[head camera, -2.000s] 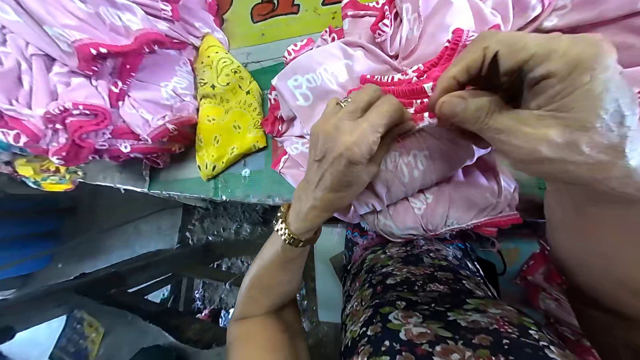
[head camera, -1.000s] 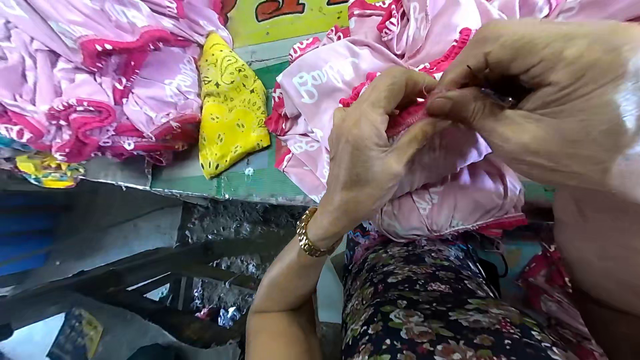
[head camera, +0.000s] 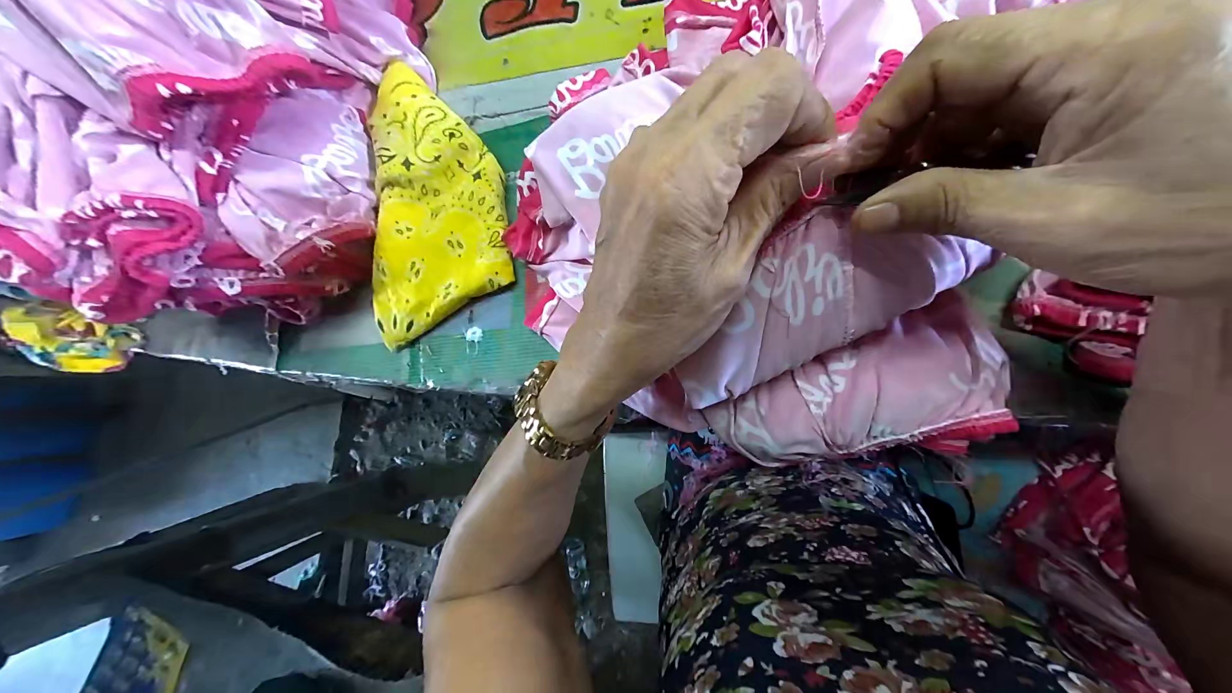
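A pink garment with white lettering and dark pink edging (head camera: 799, 279) lies bunched at the table's edge, partly over my lap. My left hand (head camera: 698, 202), with a gold watch or bracelet (head camera: 553, 414) at its wrist, pinches the garment's dark pink trim between thumb and fingers. Close against it on the right, my right hand (head camera: 1020, 144) has its fingers bent and its thumb extended, with a small dark tool partly hidden between them. A loose pink thread (head camera: 813, 183) curls up between the two hands. What kind of tool it is cannot be made out.
More pink garments (head camera: 241, 164) are heaped at the left, beside a folded yellow bandana-print cloth (head camera: 433, 212). The green table's front edge (head camera: 327, 361) runs below them. Dark pink cloth (head camera: 1068, 539) lies at lower right, next to my floral-clad lap (head camera: 828, 577).
My left hand has shifted from flat on the garment to pinching its trim. The right thumb and fingers, closed together a second ago, are now farther apart, and a loose thread shows.
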